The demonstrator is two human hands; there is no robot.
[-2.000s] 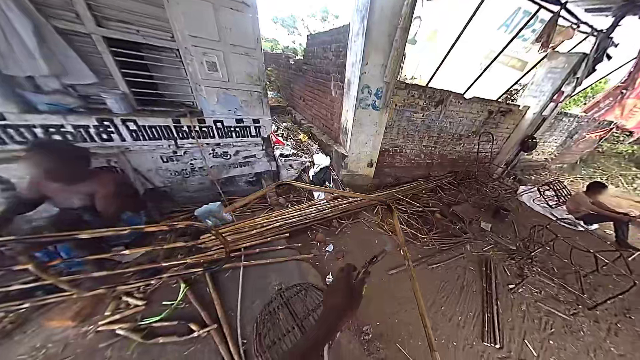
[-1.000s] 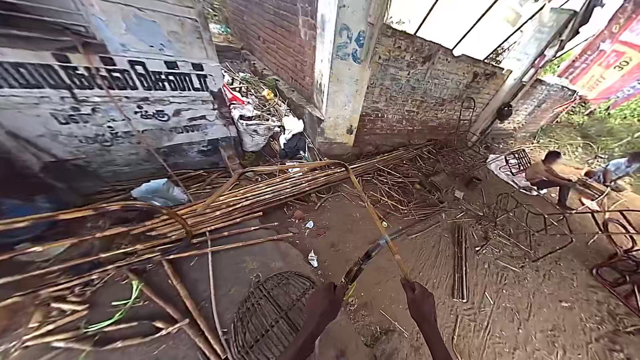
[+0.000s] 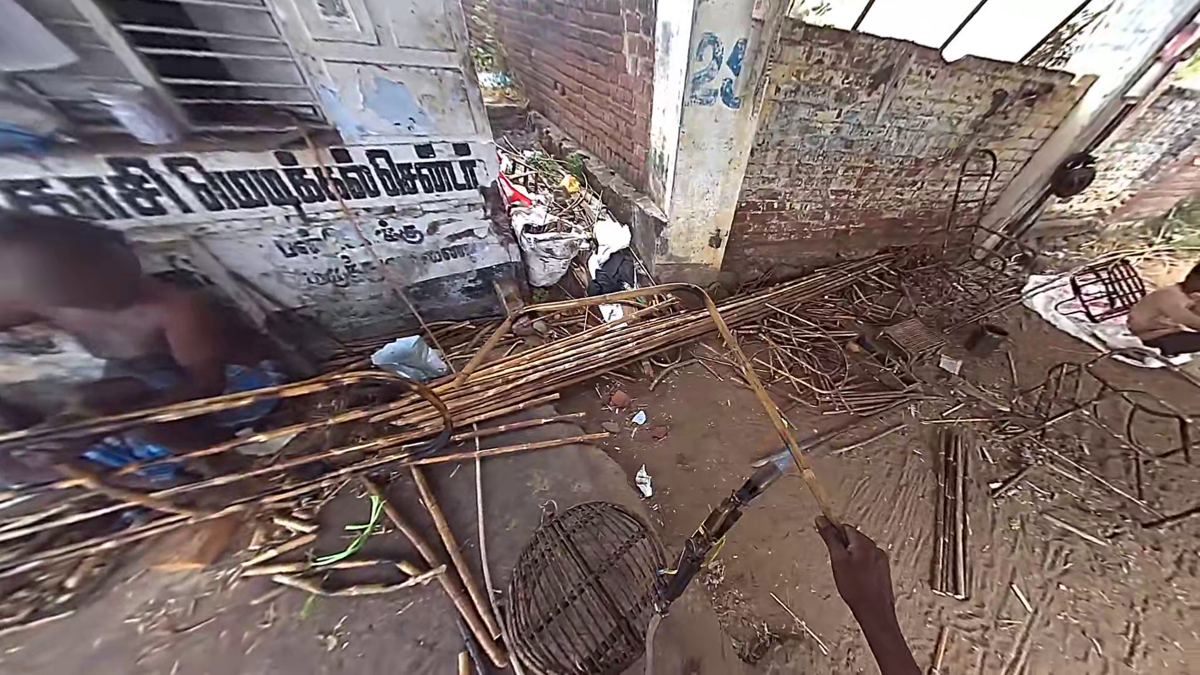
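My right hand [image 3: 858,562] is closed around the lower end of a bent cane pole [image 3: 750,375]. The pole rises from my fist, curves at the top and runs left over a pile of long canes [image 3: 600,352]. Left of my hand, a dark torch-like tool [image 3: 708,539] slants up, wrapped in places with yellow and blue ties, and a bluish flame-like glow at its tip touches or overlaps the cane in view. A thin hose or cord hangs from its lower end. My left hand is out of view. A round woven cane basket [image 3: 586,586] sits below left.
A person [image 3: 187,328] sits at the left behind long canes. Another person [image 3: 1167,314] sits at the far right near a dark frame [image 3: 1106,286]. A bundle of short canes [image 3: 951,511] lies right of my hand. Brick walls [image 3: 844,141] and a pillar [image 3: 708,131] stand behind.
One second ago my left hand was at the lower part of the torch-like tool; now it is out of view. My right hand stays on the bent cane. The view has turned somewhat left.
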